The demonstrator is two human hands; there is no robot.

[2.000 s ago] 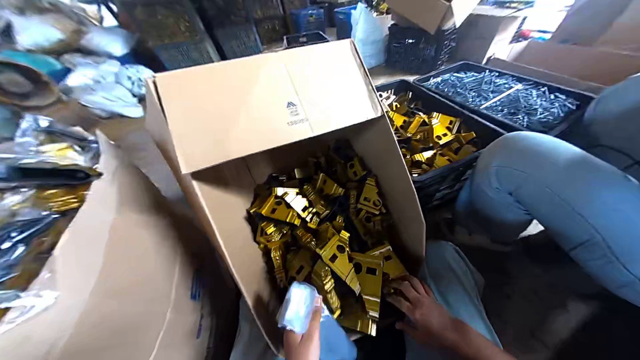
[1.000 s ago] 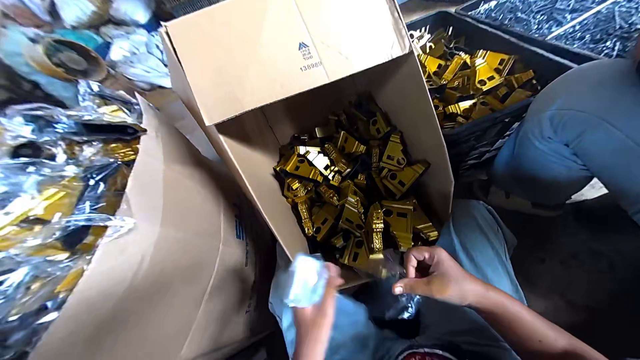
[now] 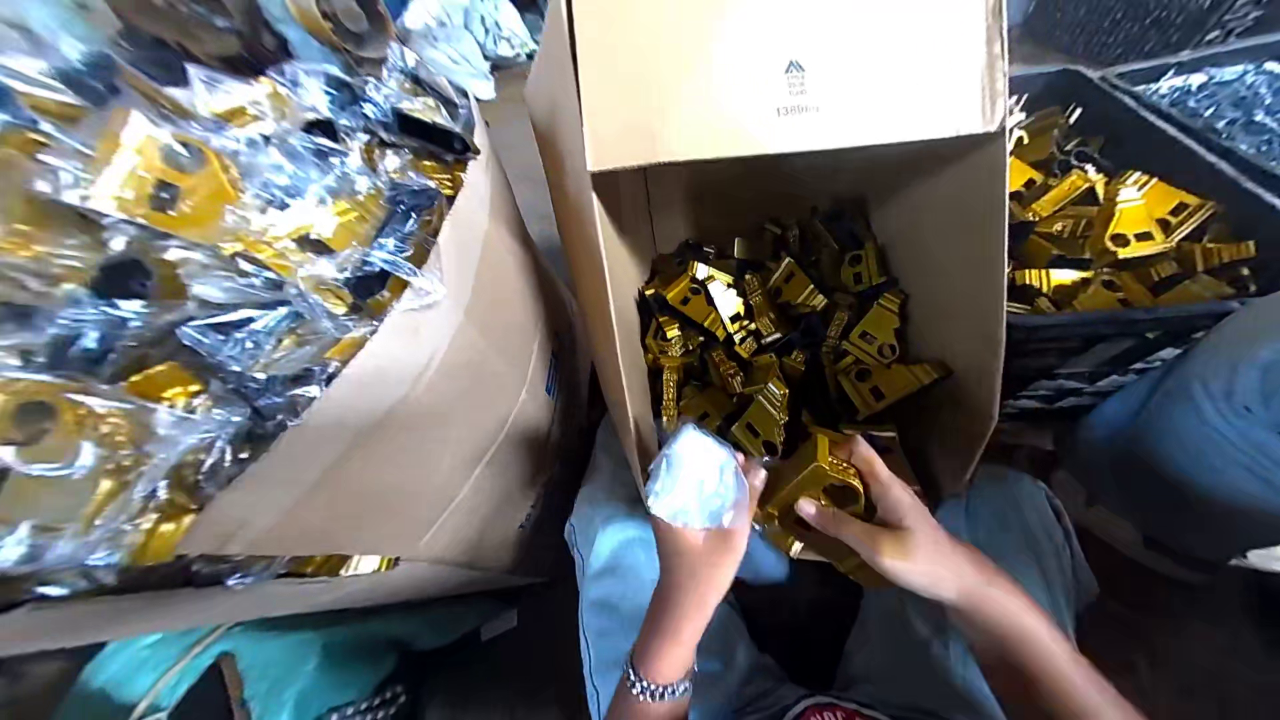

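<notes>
My left hand (image 3: 705,535) is closed around a bundle of clear plastic bags (image 3: 697,478) at the near left edge of an open cardboard box (image 3: 925,210). Between finger and thumb, my right hand (image 3: 895,525) grips a gold-coloured metal bracket (image 3: 815,480) with a round hole, over the box's near edge. Part of that bracket is hidden by the fingers. Loose gold metal brackets (image 3: 765,410) lie heaped inside the box.
At the left, a large carton (image 3: 430,440) holds brackets wrapped in clear plastic (image 3: 180,180). A black crate (image 3: 1130,320) of gold brackets stands at the right, with a crate of small silvery parts (image 3: 1225,100) behind it. Another person's knee (image 3: 1190,430) is beside the crates.
My right hand, which was on a black part over my lap one second ago, now holds a gold bracket. The bag bundle remains in my left hand. The view has swung left.
</notes>
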